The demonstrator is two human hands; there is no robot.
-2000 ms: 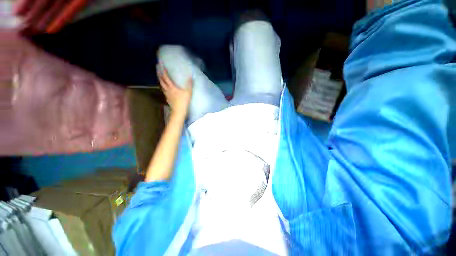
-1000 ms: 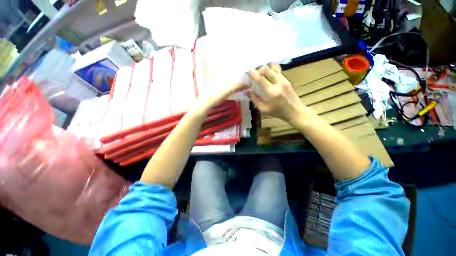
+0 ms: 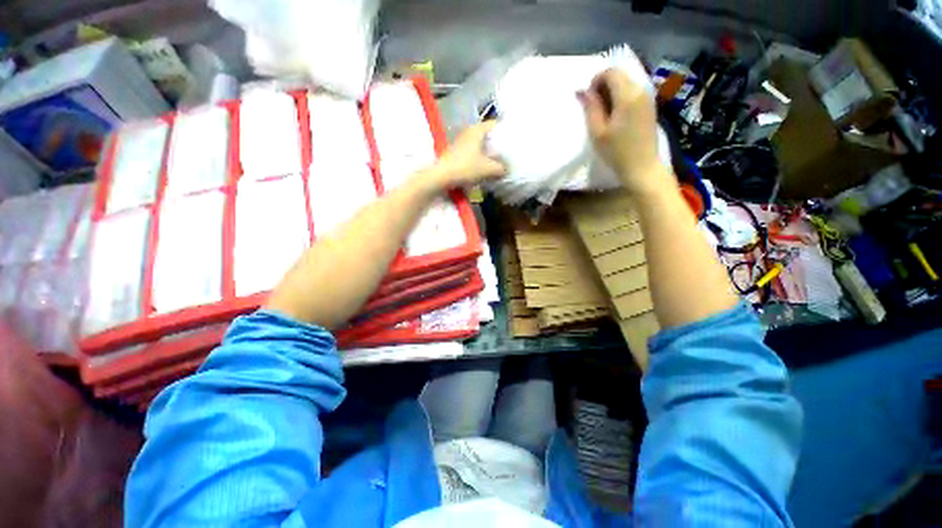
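Note:
A pile of whitish bags (image 3: 553,124) lies at the back centre, right of the trays. My left hand (image 3: 473,157) touches the pile's left edge, with thumb and fingers at it. My right hand (image 3: 623,116) is on the pile's upper right, fingers bent and pinched together; whether a single bag is between them cannot be told. A stack of red trays (image 3: 232,248) stands at left, its top tray filled with white flat units (image 3: 271,232) in two rows. My left forearm crosses over the stack and hides part of it.
Cardboard dividers (image 3: 563,258) lie at the bench edge. More clear bags (image 3: 310,41) are behind the trays. A retail box (image 3: 72,108) stands back left, a pink plastic bag (image 3: 52,433) lower left. Cables (image 3: 744,170) and an open small carton (image 3: 842,119) are at right. A carton (image 3: 602,443) is below.
The view has shifted, showing more of the trays and right-hand clutter. My hands, close together a second ago, are now apart, at opposite sides of the bag pile.

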